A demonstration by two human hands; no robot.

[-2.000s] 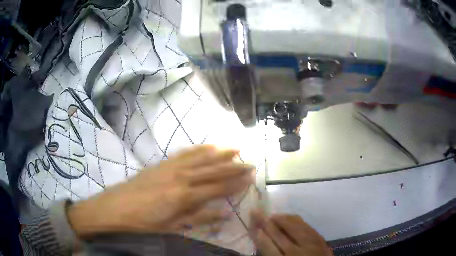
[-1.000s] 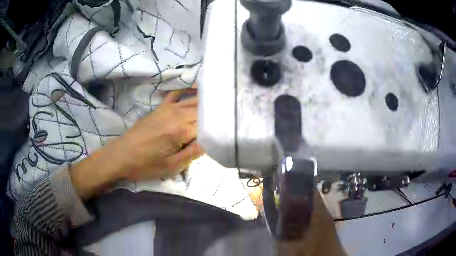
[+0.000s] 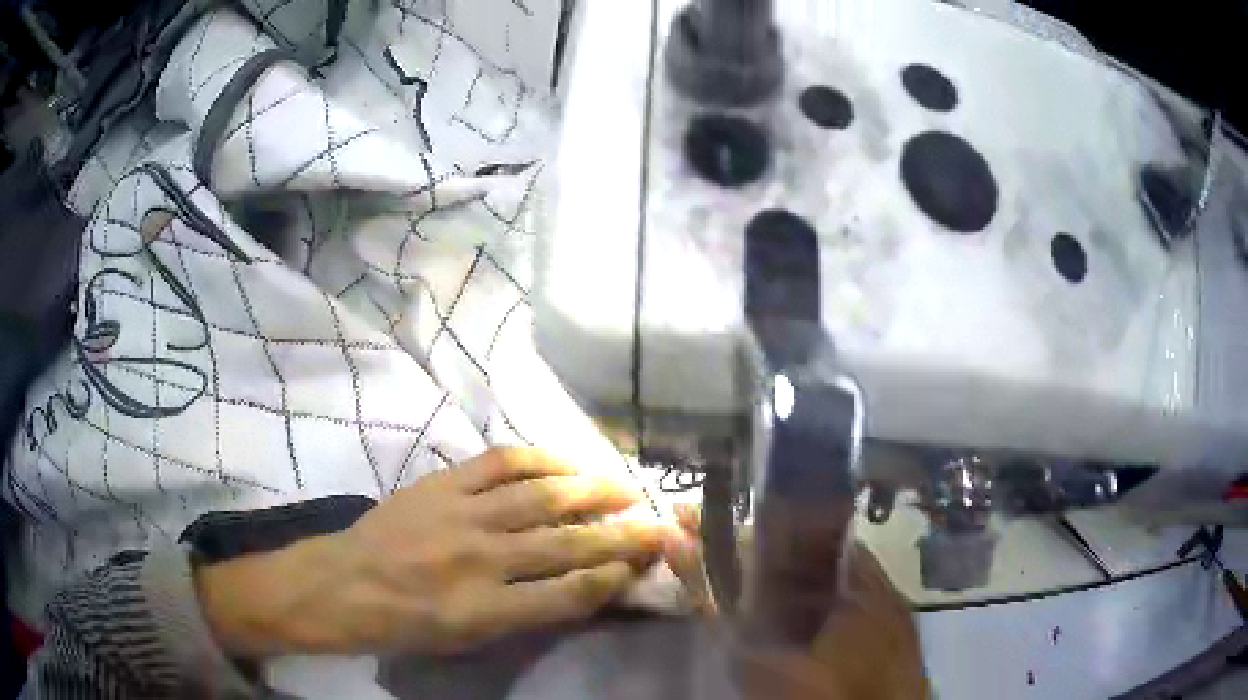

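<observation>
The quilted garment panel [image 3: 294, 342] lies white side up, left of and in front of the sewing machine [image 3: 890, 274], with dark diamond stitching and looped embroidery at its left. My left hand [image 3: 452, 554] lies flat on the panel's front part, fingertips near the bright needle area. My right hand [image 3: 855, 629] is mostly hidden behind the machine's metal parts at the bottom; only its back shows, and its fingers cannot be made out clearly. The needle and presser foot are hidden by the machine head.
Grey fabric [image 3: 548, 659] lies along the front below my left hand. The white table [image 3: 1054, 636] shows at the lower right, with thin tweezers [image 3: 1091, 547] partly hidden under the machine. Dark grey pieces are heaped at the upper left.
My left hand has moved from beside the machine head down toward the front, and the panel lies more spread out on the left. Earlier, the view showed the needle area from lower down.
</observation>
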